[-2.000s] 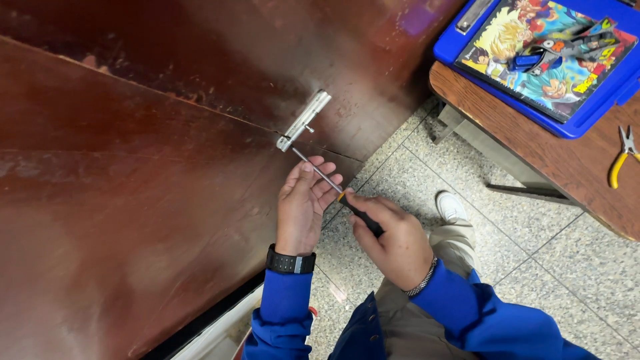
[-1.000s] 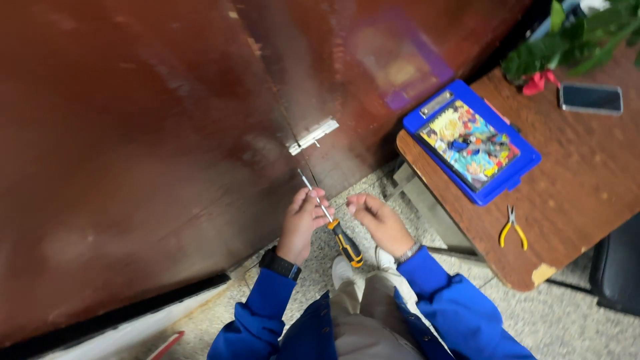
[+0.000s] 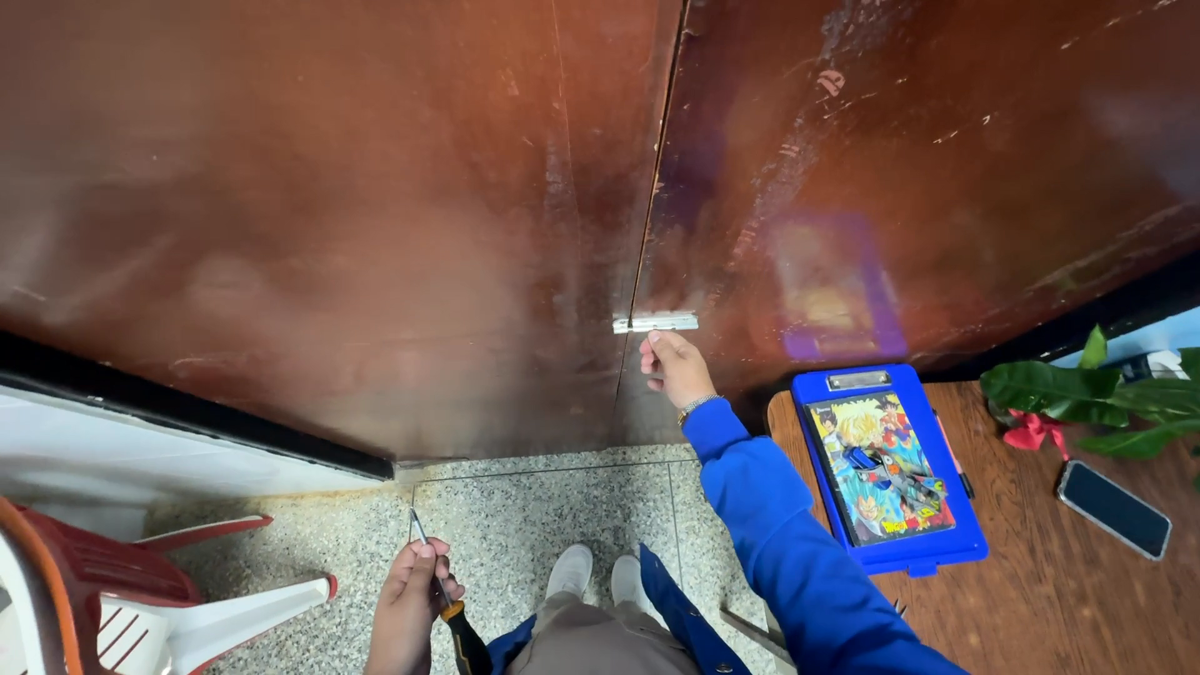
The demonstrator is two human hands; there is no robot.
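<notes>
A metal barrel bolt (image 3: 670, 322) lies across the seam between two brown door leaves (image 3: 422, 187). At its lower edge is my right hand (image 3: 679, 367), with thumb and forefinger pinched at the bolt's small knob, which the fingers mostly hide. Lower left, my left hand (image 3: 412, 586) holds a screwdriver (image 3: 466, 639) by its shaft, the tip pointing up and the black and yellow handle hanging below the fingers, cut off by the frame's bottom edge.
A blue clipboard case (image 3: 966, 534) with a printed cover stands on the wooden table (image 3: 1012, 619) at right, beside a phone (image 3: 1114, 509) and a leafy plant (image 3: 1059, 392). A red and white plastic chair (image 3: 141, 562) is at lower left, on the speckled floor (image 3: 562, 497).
My right hand has let go of the screwdriver handle, which it held two seconds ago, and has moved up to the bolt. The screwdriver stays in my left hand. The view has shifted widely.
</notes>
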